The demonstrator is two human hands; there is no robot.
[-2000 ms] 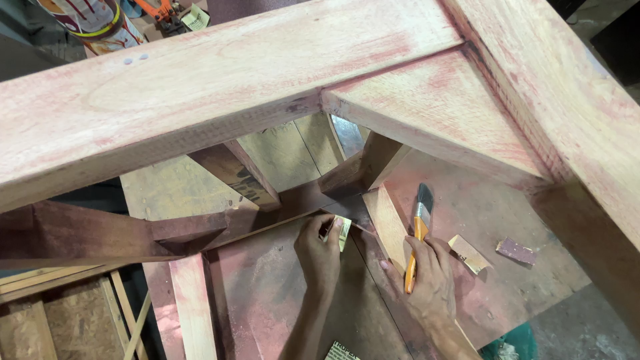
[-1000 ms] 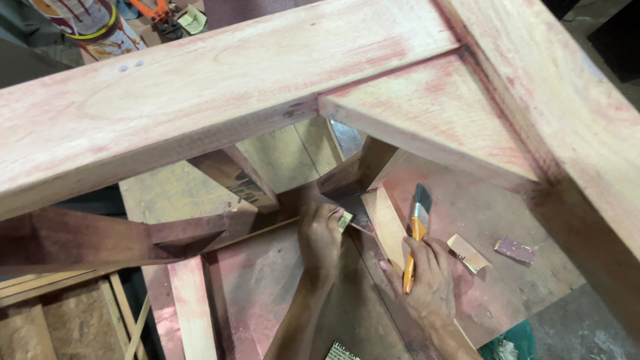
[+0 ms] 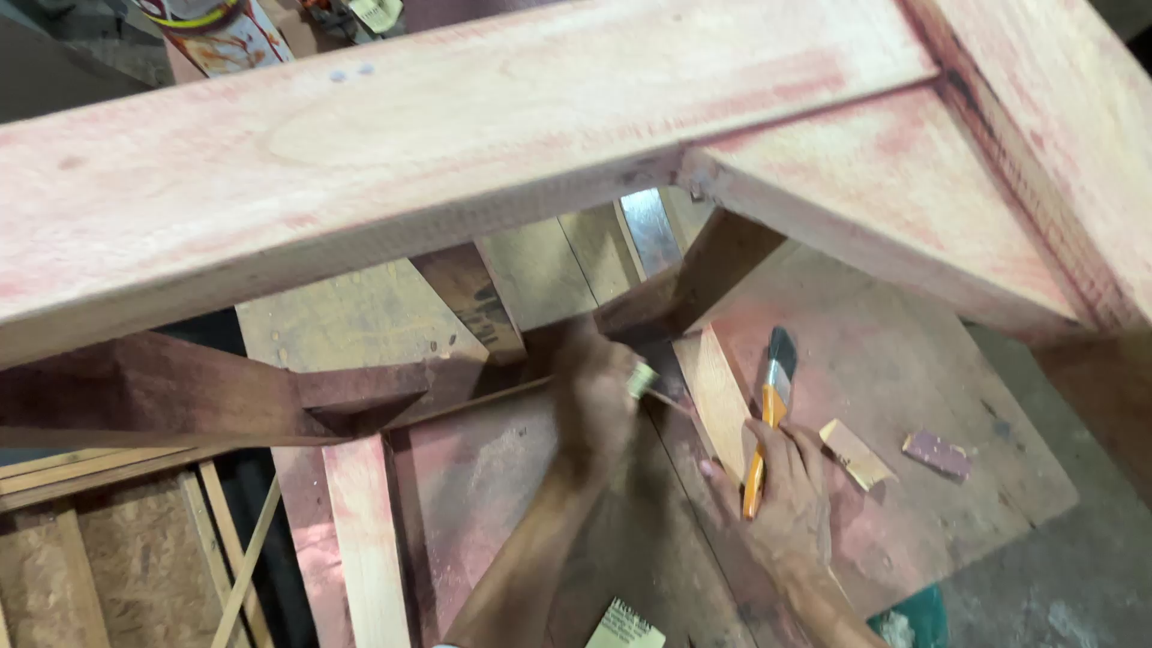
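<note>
My left hand [image 3: 594,387], blurred, holds a small folded piece of sandpaper [image 3: 641,380] against the inner lower rail of a wooden frame [image 3: 468,378]. My right hand [image 3: 783,486] rests on the work board with a paintbrush [image 3: 765,450] held under its fingers; the brush has an orange handle and dark bristles pointing away from me. Beside that hand lies a pale wooden strip [image 3: 717,396], part of the frame. To its right are a folded piece of sandpaper [image 3: 857,454] and a reddish-brown one [image 3: 937,454].
A wide whitish-pink beam [image 3: 450,117] crosses above my hands, with a triangular corner brace [image 3: 900,198] at right. Another sandpaper piece [image 3: 625,627] lies at the bottom. Stained paint cans [image 3: 225,40] stand at the upper left. A green container [image 3: 918,619] sits beyond the board's lower edge.
My left hand has moved up along the inner rail with the sandpaper. My right hand and the brush have stayed in about the same place.
</note>
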